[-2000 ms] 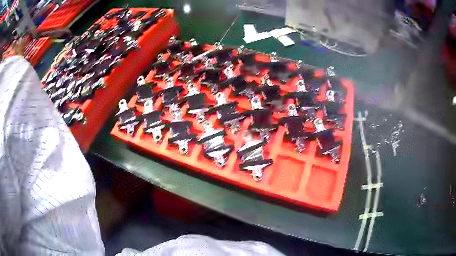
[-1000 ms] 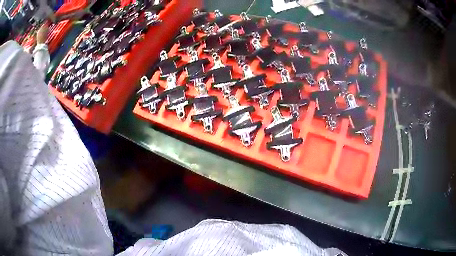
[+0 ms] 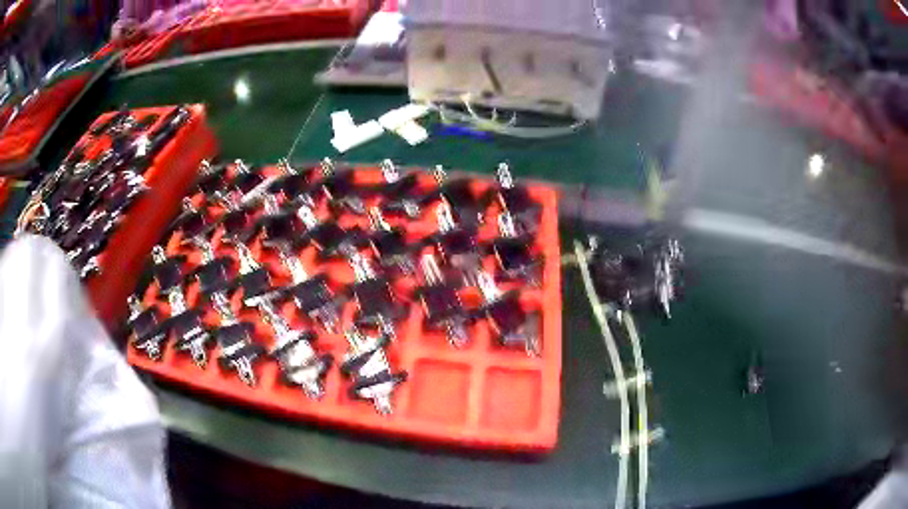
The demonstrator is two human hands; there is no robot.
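An orange-red compartment tray [image 3: 348, 410] lies on the green mat. Most of its pockets hold dark clamped units [image 3: 376, 298] with silver clip ends; two front right pockets are empty. Thick stacked trays [image 3: 149, 214] on the left bear a heap of units. My left sleeve reaches up beside the stack. A small blurred patch of my left hand [image 3: 33, 214] shows at its end, at the heap's edge; its grip cannot be made out. My right hand is out of the picture; only a bit of white sleeve shows at the bottom right corner.
A grey-white equipment box [image 3: 506, 70] stands beyond the tray, with paper slips [image 3: 373, 129] and a blue pen [image 3: 463, 130] before it. Loose clips [image 3: 665, 278] lie to the right, by two pale taped lines [image 3: 637, 398]. More red trays [image 3: 239, 30] stand at the back.
The view has swung, so the tray sits further left and the equipment box shows fully. The sleeve at the bottom middle has gone from there. The tray's two empty pockets are unchanged.
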